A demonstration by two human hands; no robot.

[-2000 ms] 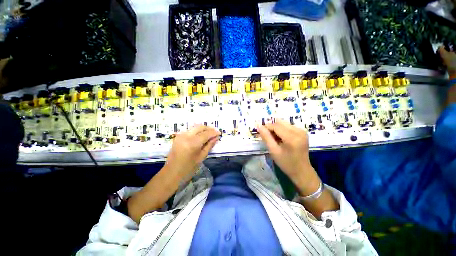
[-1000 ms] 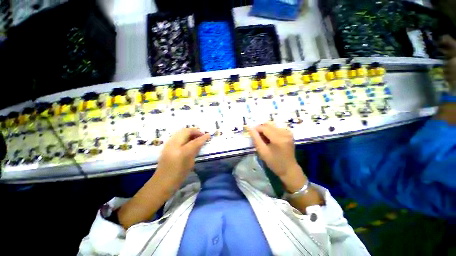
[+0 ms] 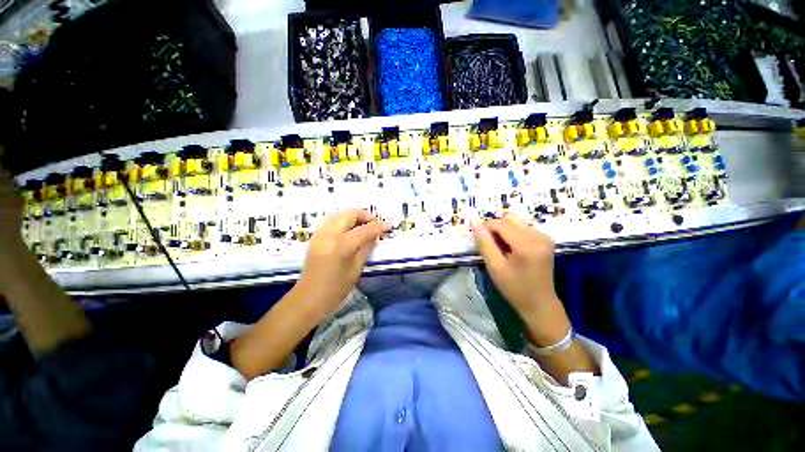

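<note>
A long row of cream-yellow circuit board panels (image 3: 291, 199) lies on the pale line rail (image 3: 424, 252). Yellow and black parts line its far edge. My left hand (image 3: 340, 247) is over the near edge of the panels, thumb and forefinger close together near small dark parts. My right hand (image 3: 516, 256) is at the near edge to the right, fingertips bent down at the board. Whether either hand pinches a small component is too small to tell. Small blue parts stand on the panels at the right.
Behind the rail stand three black bins: mixed shiny parts (image 3: 331, 71), blue components (image 3: 408, 71) and dark components (image 3: 484, 72). A large black bin (image 3: 207, 66) is at the left, a green component tray (image 3: 688, 53) at the right. A person's arm (image 3: 35, 291) is at the left, a blue sleeve (image 3: 724, 305) at the right.
The view has swung back and forth. The panels sit slightly further left beneath my hands than two seconds ago. A neighbour's arm has come in at the left. My hands stay at the near edge.
</note>
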